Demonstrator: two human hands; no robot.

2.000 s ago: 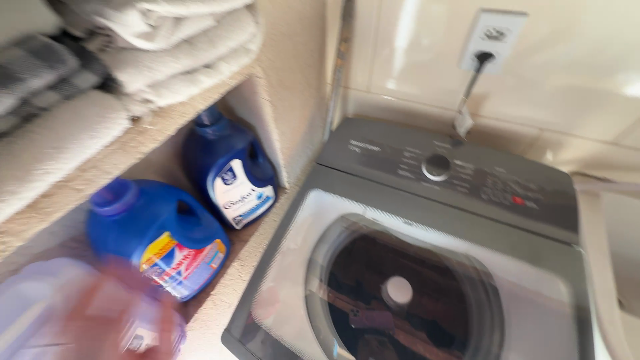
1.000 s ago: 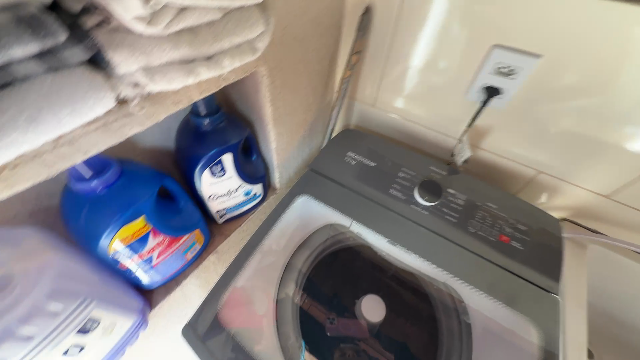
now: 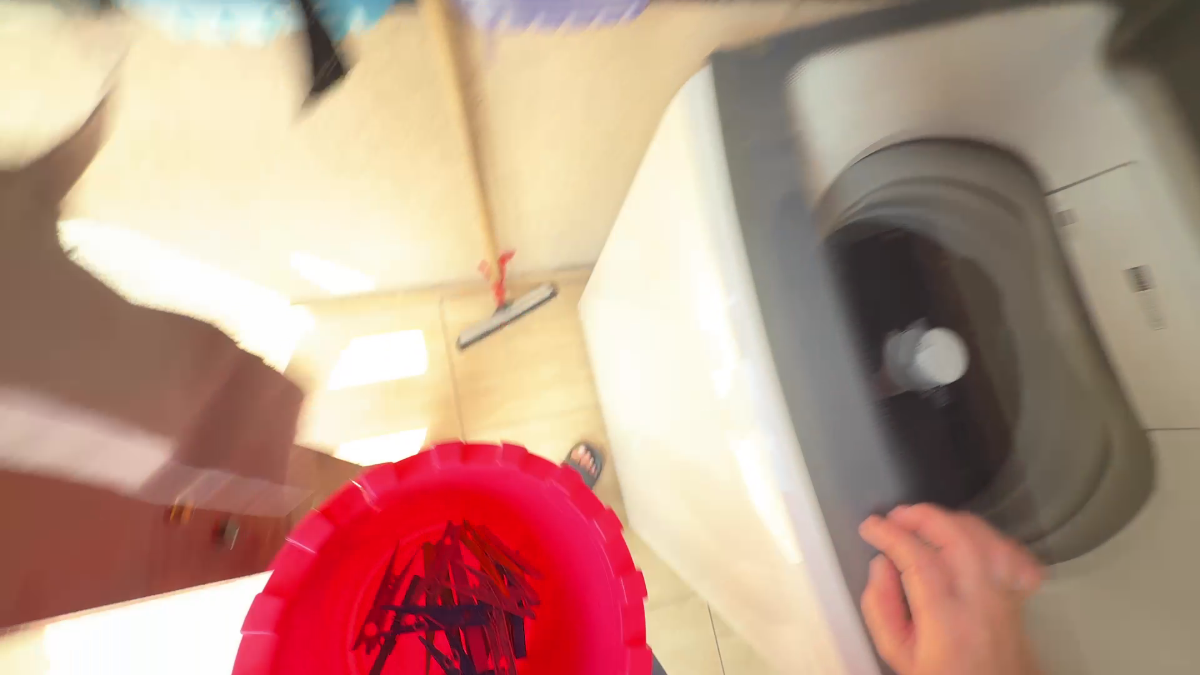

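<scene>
My right hand (image 3: 947,586) is at the lower right, at the grey edge of a washing machine (image 3: 656,328). Its fingers are slightly bent, the thumb stands apart, and nothing shows in its grasp; blur hides whether it touches the edge. Beyond it is the machine's oval window or opening (image 3: 1041,356), with a round white part (image 3: 940,357) inside a dark drum. A red plastic basket (image 3: 572,506) with a notched rim stands out at the bottom, holding a heap of dark, slender pieces that look like clothespins (image 3: 459,600). My left hand is out of view.
A floor squeegee (image 3: 506,316) with a red joint leans by the wall left of the machine. A foot in a dark sandal (image 3: 585,462) shows between basket and machine. Reddish-brown furniture or cloth (image 3: 141,403) fills the left side. Blue and purple items (image 3: 553,9) hang along the top.
The view has swung far round, from the shelf with towels and detergent bottles to the floor and basket. The blurred hand seen by the bottles in the oldest frame is gone; my right hand now shows.
</scene>
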